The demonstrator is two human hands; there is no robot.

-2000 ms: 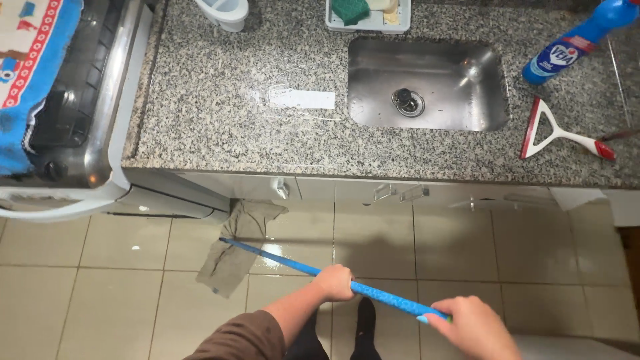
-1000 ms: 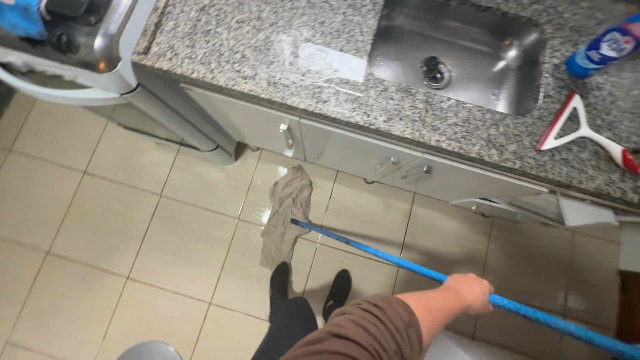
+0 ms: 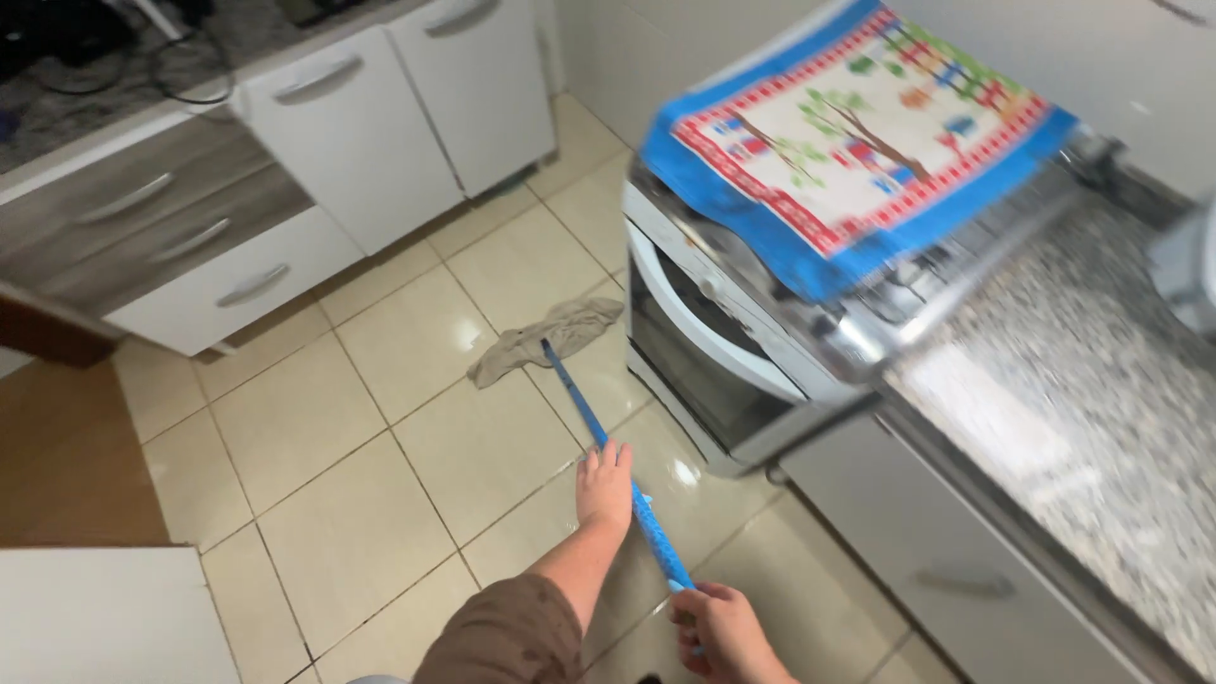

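Note:
A blue patterned pole (image 3: 655,532) slants down to the tiled floor, where its far end meets a crumpled grey-beige floor cloth (image 3: 551,337) beside the stove. My left hand (image 3: 605,484) is around the middle of the pole, below a brown sleeve. Nearer to me, my right hand (image 3: 717,627) grips the pole's upper end. Whatever head the pole has is hidden by the cloth.
A white stove (image 3: 722,361) with a colourful blue-edged cloth (image 3: 855,142) over its top stands at the right. Beside it runs a granite counter (image 3: 1073,380) over cabinets. White cabinets and grey drawers (image 3: 142,209) line the upper left; a white panel (image 3: 104,617) is at the lower left.
The view has swung strongly towards the stove and the far cabinets. The floor cloth, earlier below the sink cabinets, now lies by the stove's front. My right hand, out of sight one second ago, shows on the pole.

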